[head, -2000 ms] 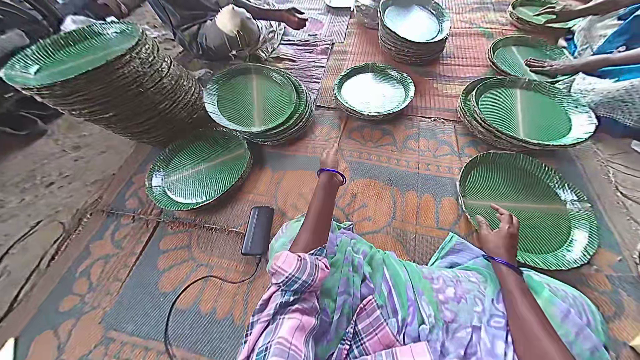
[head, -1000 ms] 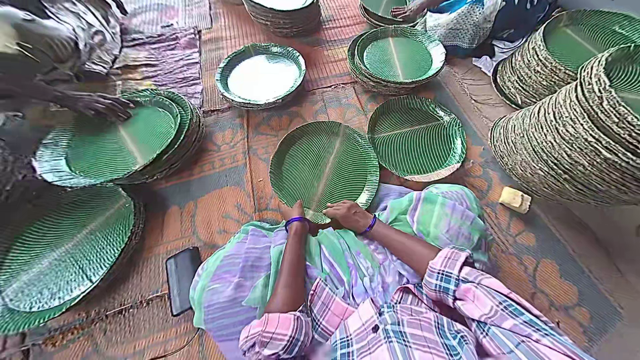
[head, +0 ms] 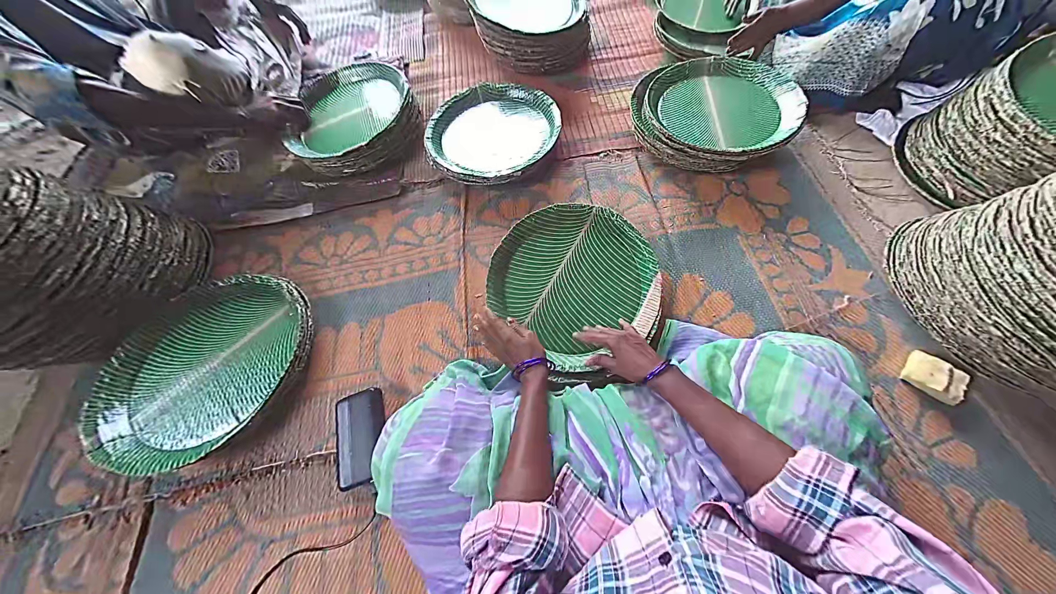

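Observation:
A round green plate with a leaf-vein pattern [head: 573,268] lies in front of my lap, apparently on top of other plates whose rims show at its near and right edges. My left hand [head: 510,338] touches its near left rim, fingers spread. Over the near right part of the plate is my right hand [head: 623,351], its fingers apart and resting on or just above the surface. Neither hand is closed around anything. Both wrists carry purple bangles.
A green plate pile [head: 198,375] and a black phone-like device with a cable [head: 360,439] are at left. Tall plate stacks [head: 982,272] and a yellowish block [head: 935,377] stand right. Further plates [head: 493,136] lie ahead. Another person's hand [head: 755,33] is at upper right.
My hands, which gripped the near rim of a plate one second ago, are now spread on a plate. The separate plate to its right is no longer there. The view has shifted.

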